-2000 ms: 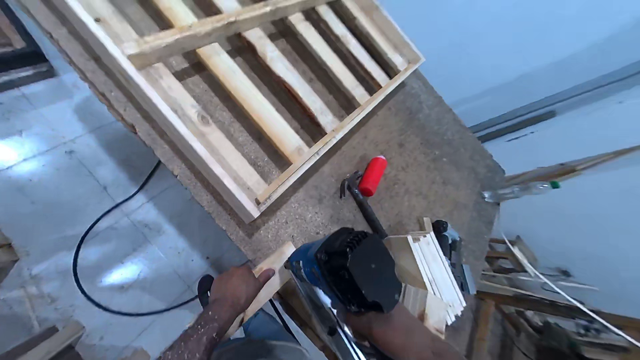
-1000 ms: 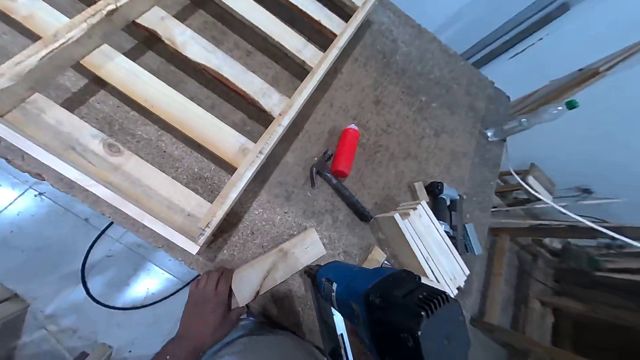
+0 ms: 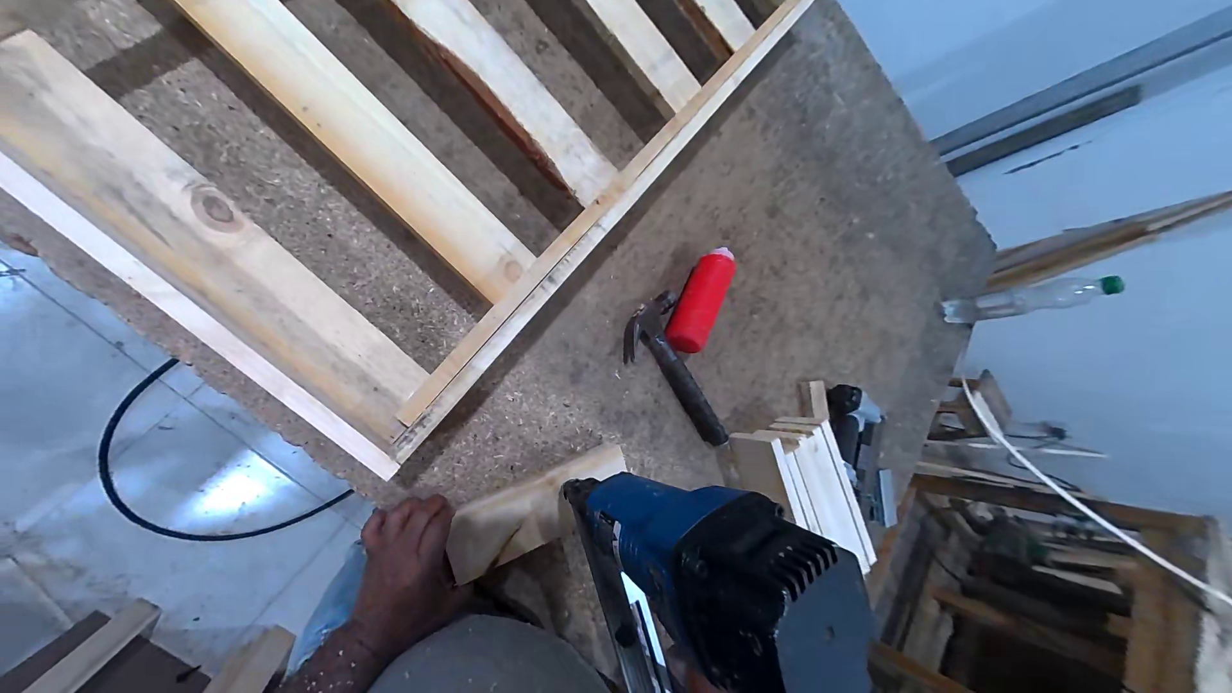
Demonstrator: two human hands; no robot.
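A short wooden board (image 3: 525,510) lies at the particleboard tabletop's near edge, with my left hand (image 3: 409,568) at its left end, fingers pressed there. A blue and black pneumatic nailer (image 3: 712,577) has its nose against the board's right part. Only a sliver of my right hand (image 3: 688,674) shows beneath the tool; its grip is mostly hidden, though the nailer is held up there. Beyond lie a claw hammer (image 3: 679,371) and a red bottle (image 3: 702,300) side by side. A slatted wooden frame (image 3: 597,231) rests on the tabletop at the upper left.
Stacked short wood pieces (image 3: 808,481) stand right of the nailer, beside another tool (image 3: 857,423). A clear plastic bottle (image 3: 1030,298) lies at the tabletop's right edge. A black hose (image 3: 106,462) curves over the floor at left. A wooden crate (image 3: 1039,597) with scraps sits lower right.
The board has turned from its steeper slant two seconds ago and lies across the table edge. The nailer's nose has come onto the board's right part. The view has shifted nearer the table.
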